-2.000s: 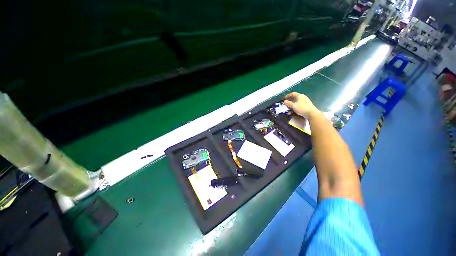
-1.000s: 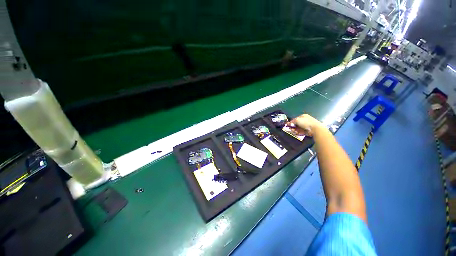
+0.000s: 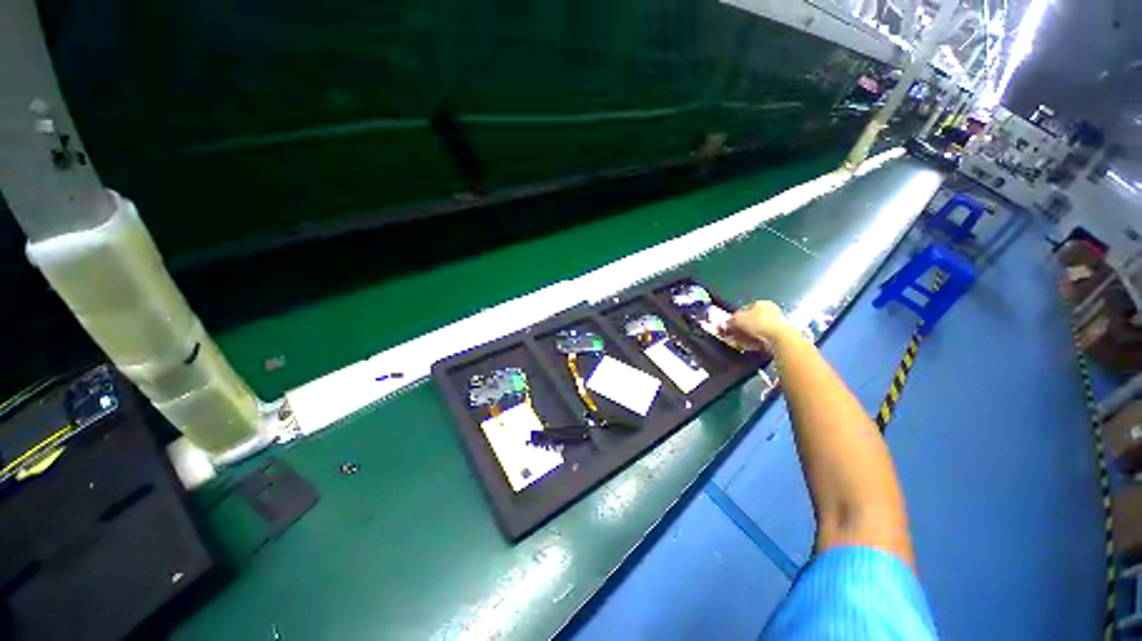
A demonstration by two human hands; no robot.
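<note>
A black foam tray (image 3: 589, 466) with slots lies on the green bench. Its slots hold green-grey circuit boards (image 3: 498, 386) at the back and white batteries (image 3: 517, 447), with orange flex cables (image 3: 577, 371) between them. A dark tangled strip lies over the nearest battery. My right hand (image 3: 759, 328) reaches over the far right slot, its fingers at the battery there. The fingertips are small and partly hidden, so I cannot tell if they grip it. My left hand is out of the picture.
A flat black plate (image 3: 273, 496) lies left of the tray. A wrapped post (image 3: 150, 326) stands at the left, beside a large black tray (image 3: 107, 551). A white rail (image 3: 501, 324) runs behind the tray. Blue stools (image 3: 924, 283) stand on the blue floor at the right.
My right hand has moved from the board end of the far right slot to its battery area, and the arm has shifted slightly. The camera view has shifted too.
</note>
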